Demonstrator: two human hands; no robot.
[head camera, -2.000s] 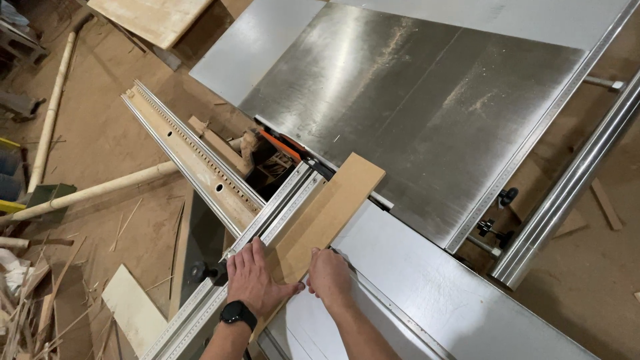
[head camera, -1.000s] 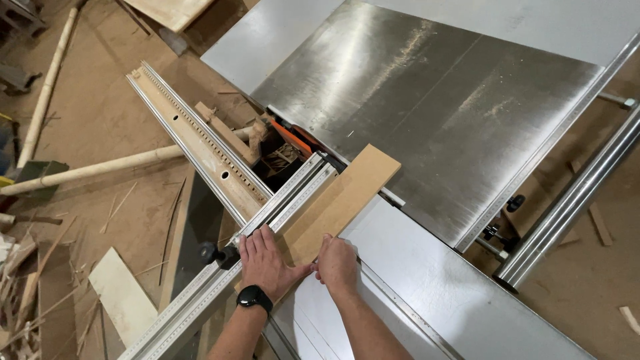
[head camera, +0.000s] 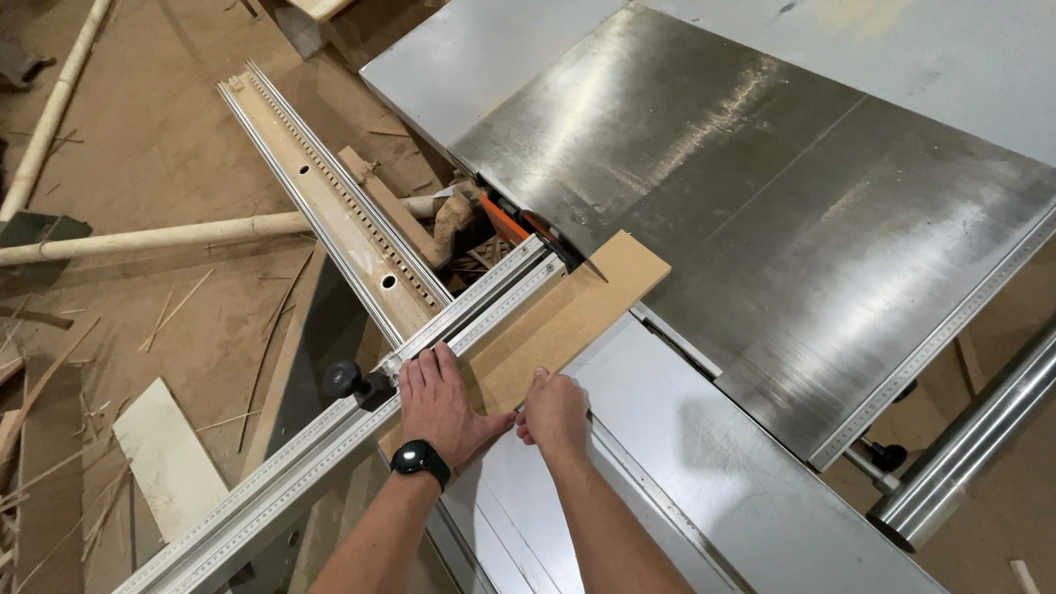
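Observation:
An MDF board (head camera: 549, 342) lies on the sliding table of a table saw, alongside the aluminium crosscut fence (head camera: 487, 305). The circular saw blade (head camera: 594, 270) shows at the board's left side, close to its far end. My left hand (head camera: 437, 404), with a black watch at the wrist, lies with fingers spread over the fence and the board's near end. My right hand (head camera: 551, 410) is closed in a fist against the board's near right edge; whether it pinches the board or something small is hidden. The two thumbs are close together.
The steel saw table (head camera: 742, 206) extends to the right, with a round metal rail (head camera: 973, 445) beyond it. An orange guard piece (head camera: 503, 221) stands behind the blade. A black clamp knob (head camera: 342, 379) sits on the fence. Bamboo poles (head camera: 165, 239) and wood scraps litter the floor.
The board, fence and both hands have moved forward with the sliding table, bringing the board's far part to the blade. The hands keep about the same placement on the board.

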